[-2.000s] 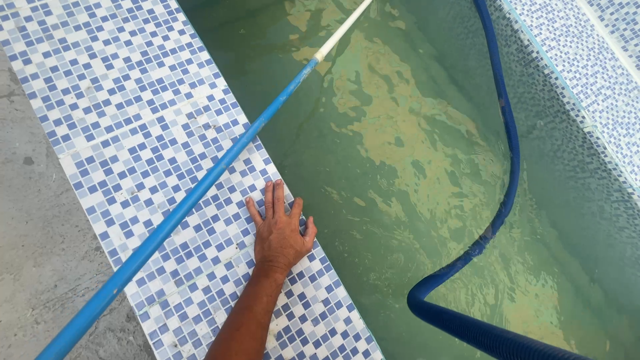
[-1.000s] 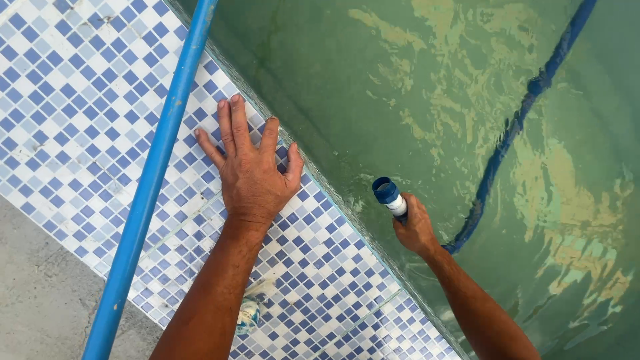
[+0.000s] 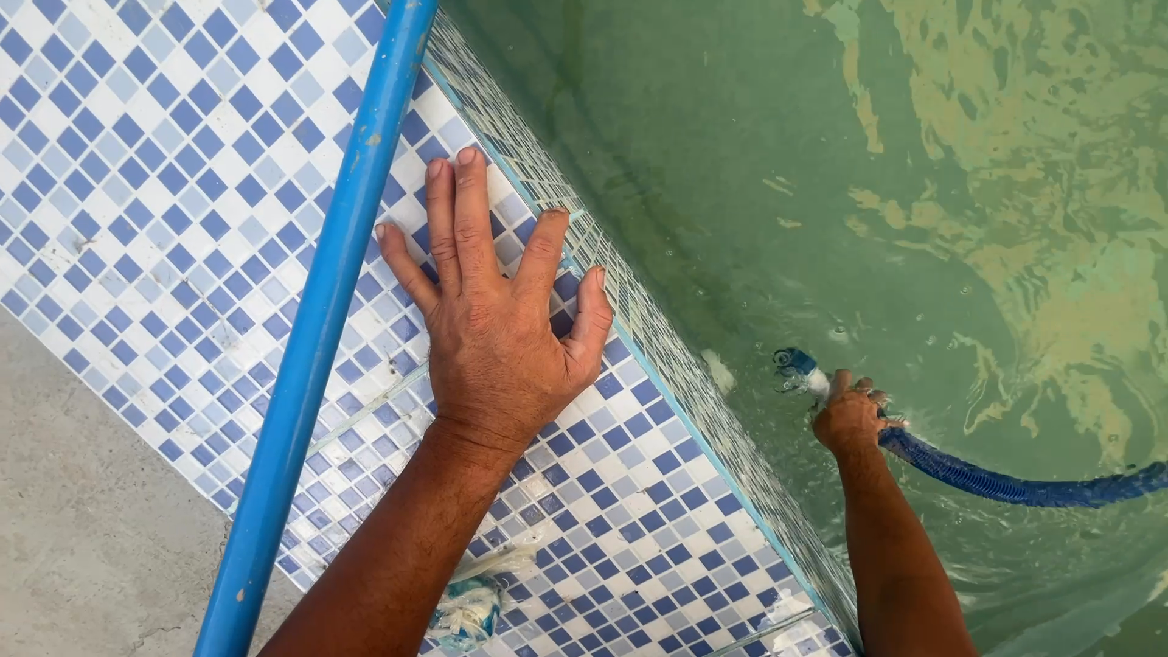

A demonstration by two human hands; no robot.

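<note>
My left hand (image 3: pixel 502 338) lies flat with fingers spread on the mosaic-tiled pool edge (image 3: pixel 630 474), its thumb and index finger near the rim. At the right, my right hand (image 3: pixel 850 415) grips the white and blue end cuff (image 3: pixel 808 374) of a ribbed blue pool hose (image 3: pixel 1022 488) at the water's surface. The cuff's mouth points up and left and is partly under the water. From my hand the hose runs off to the right. A blue pole (image 3: pixel 319 319) lies across the tiles, left of my left hand and not touched by it.
Green, murky pool water (image 3: pixel 684 137) fills the right side, with rippled reflections. A crumpled clear plastic bag (image 3: pixel 470 607) with blue-and-white contents sits on the tiles beside my left forearm. Grey concrete (image 3: pixel 100 511) borders the tiles at the lower left.
My right hand, out of view two seconds ago, held the hose cuff above the water one second ago; now the cuff is down at the surface. My left hand stays on the tiles. The view has shifted.
</note>
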